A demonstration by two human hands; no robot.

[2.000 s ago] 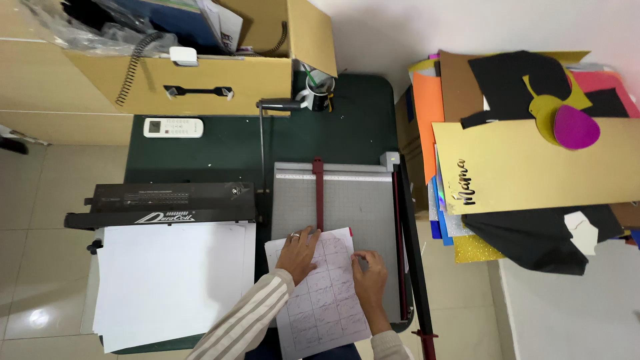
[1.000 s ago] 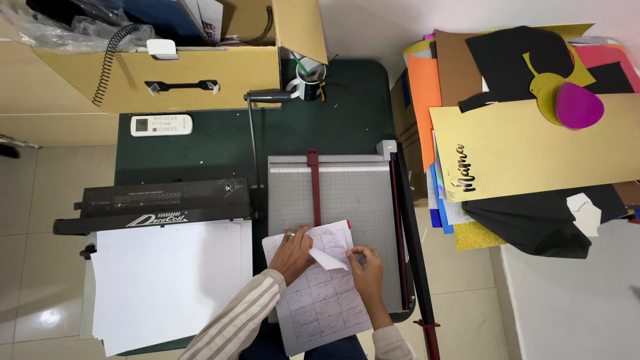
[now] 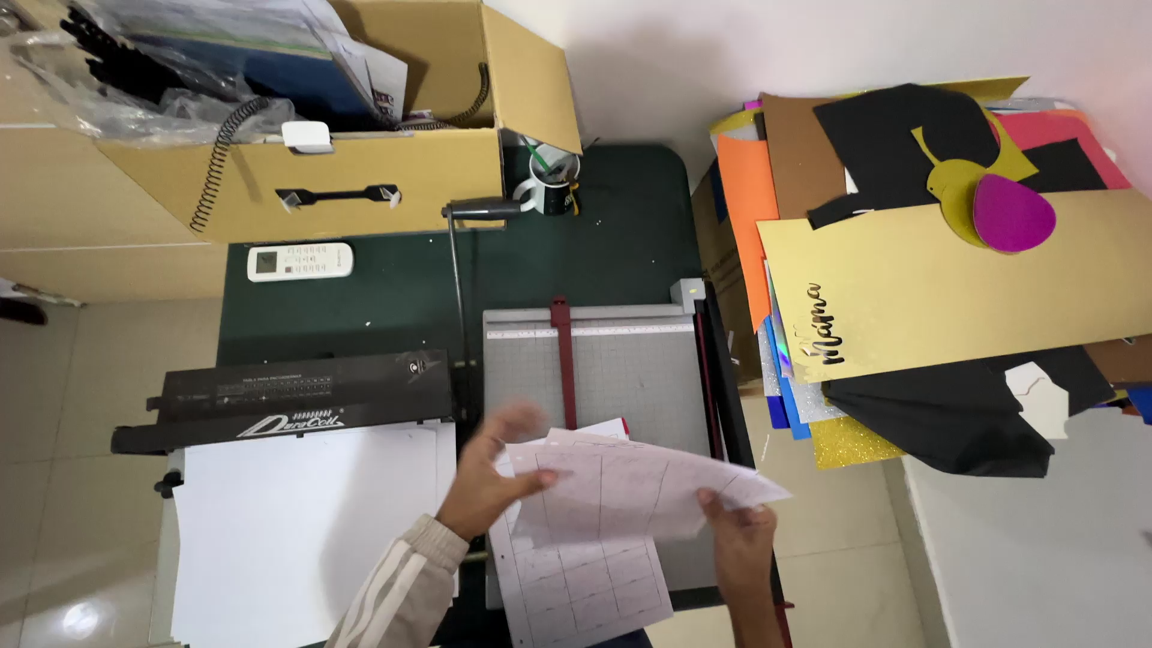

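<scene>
My right hand [image 3: 742, 531] pinches the right part of a thin sheet of paper [image 3: 621, 486] marked with a grid, held raised and curved. At the sheet's left edge is my left hand [image 3: 504, 477], thumb and fingers spread and partly blurred; whether it touches the sheet I cannot tell. Under the raised sheet, more gridded sheets [image 3: 594, 585] lie at a slant over the lower part of a grey guillotine paper cutter [image 3: 639, 378]. The cutter has a dark red clamp bar [image 3: 564, 360] and a black blade arm at its right side.
A black coil binding machine [image 3: 306, 391] with white paper [image 3: 297, 540] stands left. Behind are a remote control [image 3: 300, 261], a mug with pens [image 3: 549, 189] and a cardboard box [image 3: 432, 180]. Coloured sheets [image 3: 945, 288] are stacked at the right.
The top sheet, whose corner was being lifted a second ago, is now raised off the others. My right hand has moved right with it, and my left hand has opened away from the sheets.
</scene>
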